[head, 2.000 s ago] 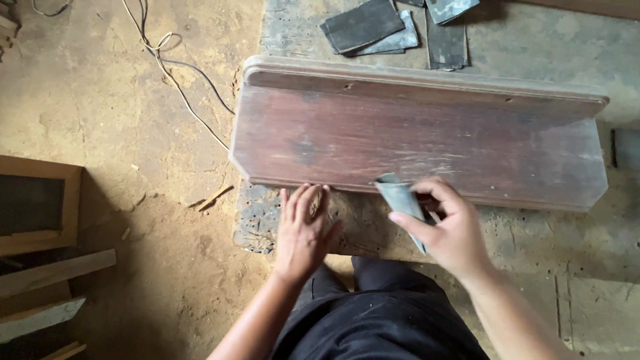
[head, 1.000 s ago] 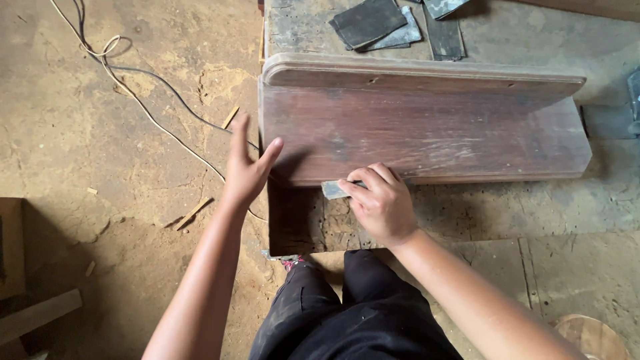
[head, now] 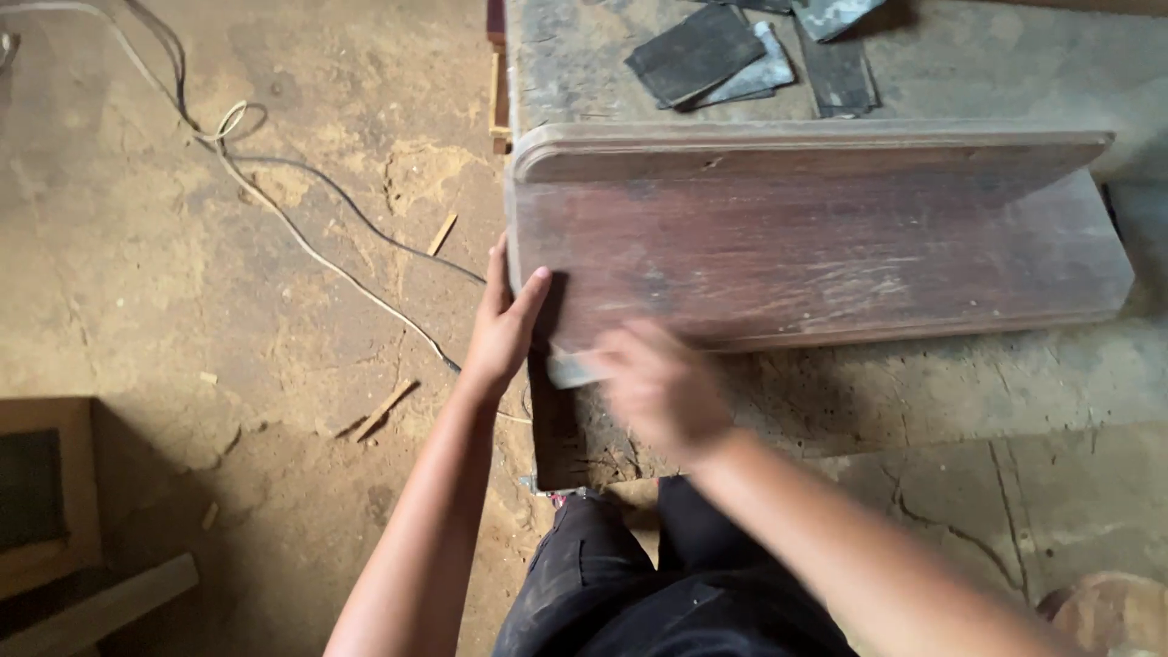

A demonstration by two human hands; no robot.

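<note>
A long reddish-brown wooden piece [head: 730,255] with a raised, rounded moulding along its far side lies on a worn workbench. Pale scuffs mark its face. My left hand [head: 506,319] grips its left end, the thumb on top and the fingers at the outer edge. Blurred by motion, my right hand [head: 662,383] is at the near edge close to the left corner, closed on a folded piece of grey sandpaper [head: 575,370]. The sandpaper lies against that edge; its exact contact is too blurred to tell.
Several dark sandpaper sheets [head: 698,55] lie on the bench [head: 584,82] beyond the wooden piece. On the floor to the left are a looped pale cable [head: 306,245], thin wood slivers [head: 388,411] and a wooden frame [head: 78,484]. A round wooden object [head: 1109,611] is at the lower right.
My left hand has gone from the near edge to the left end, where it now grips. The right hand has moved left along the near edge with the sandpaper.
</note>
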